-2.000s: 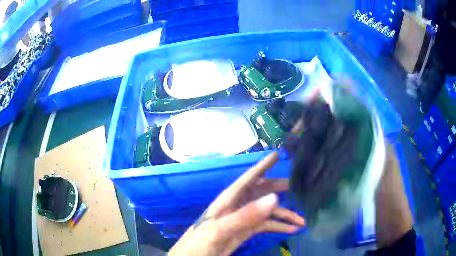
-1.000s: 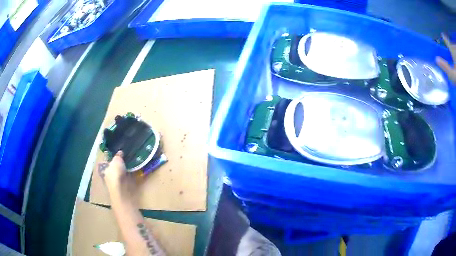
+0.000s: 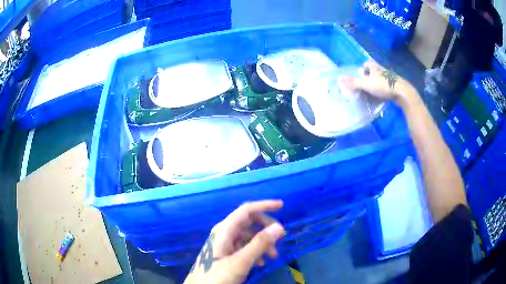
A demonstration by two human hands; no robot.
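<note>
Green car bodies (image 3: 267,136) lie in a large blue crate (image 3: 238,186). Pale, glossy oval-faced parts (image 3: 202,147) cover much of them, each with a dark oval at its left end. My right hand (image 3: 373,82) grips the right end of the pale oval-faced part (image 3: 327,108) at the crate's right side; some fingertips are blurred. That part overlaps the edge of the upper right one. My left hand (image 3: 241,247) is empty, fingers apart and partly curled, in front of the crate's near wall.
A tan cardboard mat (image 3: 61,205) lies at the left with a small blue and yellow tube (image 3: 65,247) on it. Blue crates (image 3: 183,28) stand behind. A shallow blue tray (image 3: 402,208) is low at the right. A person in dark clothing (image 3: 471,47) is at the upper right.
The view has swung back to the crate. The car body my left hand touched is gone from the cardboard, and my left hand is off it. A pale oval-faced part now covers the lower right body.
</note>
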